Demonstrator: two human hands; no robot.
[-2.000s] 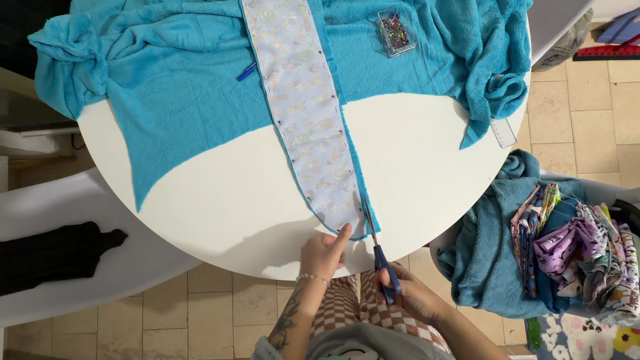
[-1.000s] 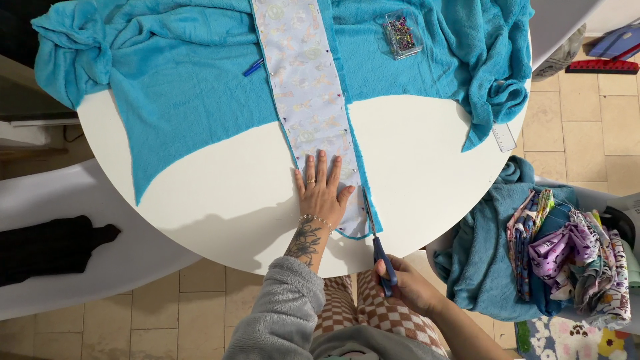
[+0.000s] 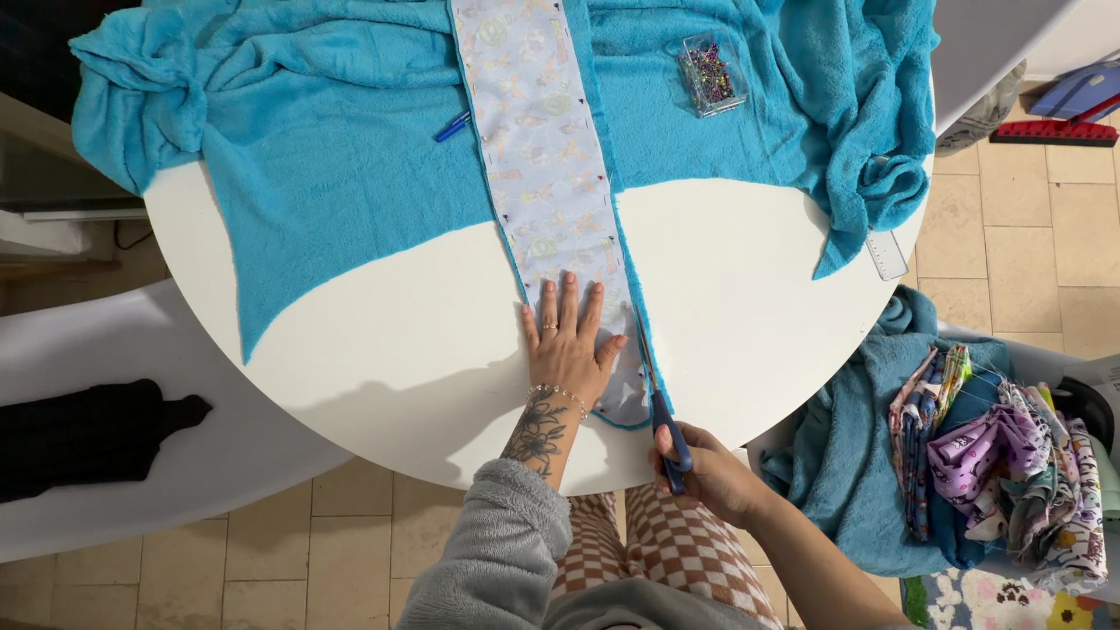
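Note:
A long strip of pale printed fabric (image 3: 549, 157), pinned along its edges, lies over turquoise plush fabric (image 3: 367, 175) on a round white table (image 3: 402, 350). My left hand (image 3: 569, 350) rests flat on the strip near its rounded lower end, fingers spread. In my right hand (image 3: 700, 468) are scissors with dark blue handles (image 3: 667, 437). Their blades lie along the strip's right side, beside a narrow turquoise edge; how far they are parted is hard to tell. The scissors point away from me.
A clear box of colourful pins (image 3: 713, 74) and a blue pen (image 3: 452, 127) sit on the plush. A clear ruler (image 3: 886, 255) is at the table's right edge. Folded printed fabrics (image 3: 1006, 455) are piled at the lower right. A black garment (image 3: 87, 437) lies on a pale surface at left.
My left hand has moved from the strip's rounded end up onto its face and now lies flat. The scissors have advanced slightly up along the right edge since the first frame.

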